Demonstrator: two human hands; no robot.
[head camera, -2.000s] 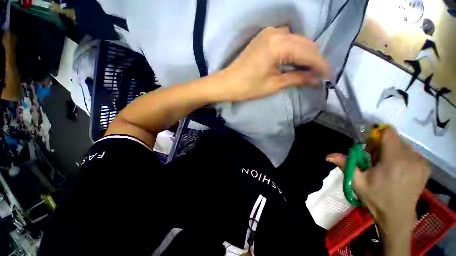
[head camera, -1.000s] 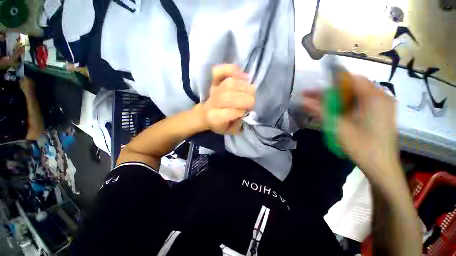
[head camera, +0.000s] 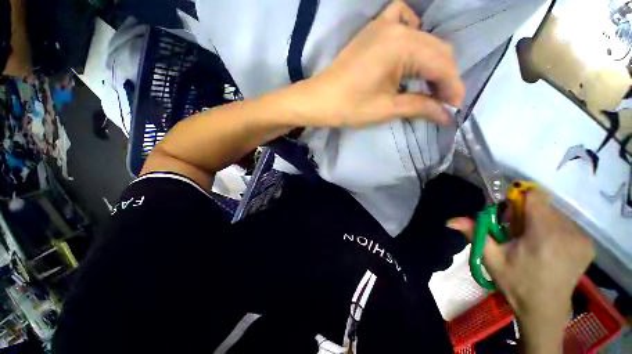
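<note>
A pale grey garment panel (head camera: 360, 155) with a dark strip sewn on hangs over the table edge toward my lap. My left hand (head camera: 388, 76) pinches a small part of its edge between thumb and fingers. My right hand (head camera: 537, 252) holds fabric scissors (head camera: 488, 162) with one green and one orange-yellow handle loop. The blades point up and left, their tips at the cloth edge just beside my left fingertips. Whether they are closed on the cloth is unclear.
The white table (head camera: 516, 117) carries dark pointed trimmings (head camera: 581, 155) at right, beside the cream machine bed (head camera: 578, 62). A red plastic basket (head camera: 589, 325) is at lower right. A dark plastic crate (head camera: 142, 110) is at left, and scraps (head camera: 41, 131) litter the floor.
My left hand has moved up and right, from a closed fist over the cloth to a pinch on its edge. The scissors have come from the right, down to that edge. The view has shifted.
</note>
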